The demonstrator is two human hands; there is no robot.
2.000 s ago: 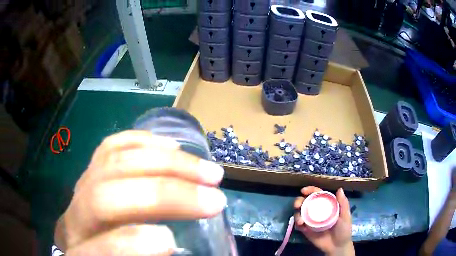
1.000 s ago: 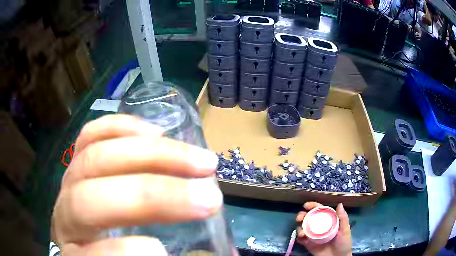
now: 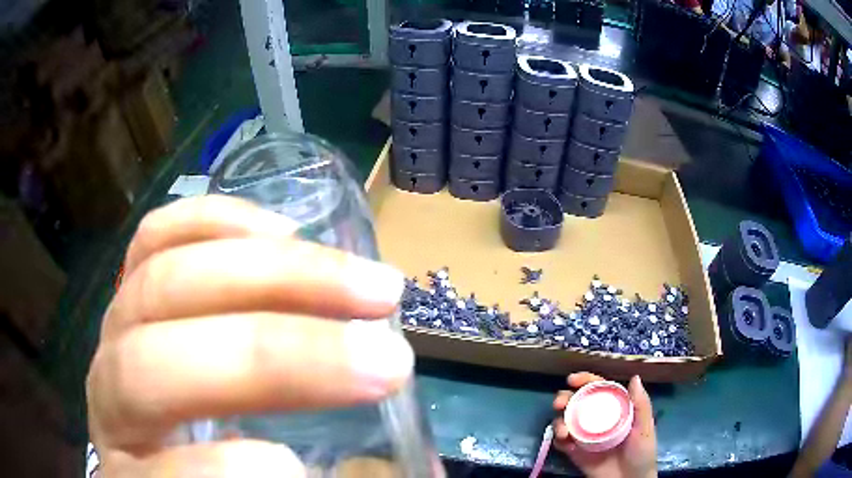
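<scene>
My left hand (image 3: 248,327) is large and close to the camera at the left, its fingers wrapped around a clear drinking bottle (image 3: 290,182). The bottle is raised and tilted, its rounded base towards the top of the view; its mouth is out of view. My right hand (image 3: 640,439) is at the lower right, in front of the tray, and holds the round pink bottle lid (image 3: 599,415) with its pale inner side up. A pink strap (image 3: 542,451) hangs at the lid's left.
The cardboard tray (image 3: 448,224) holds four housing stacks (image 3: 483,112), one open housing (image 3: 532,220) and heaps of small inserts (image 3: 598,322). A metal upright (image 3: 273,70) stands behind left. Right are more housings (image 3: 747,257), a blue bin (image 3: 808,196) and another person's forearm (image 3: 830,425).
The view has tipped back over the two seconds, showing the stack tops. The bottle is raised a little more in my left hand. My right hand still holds the lid.
</scene>
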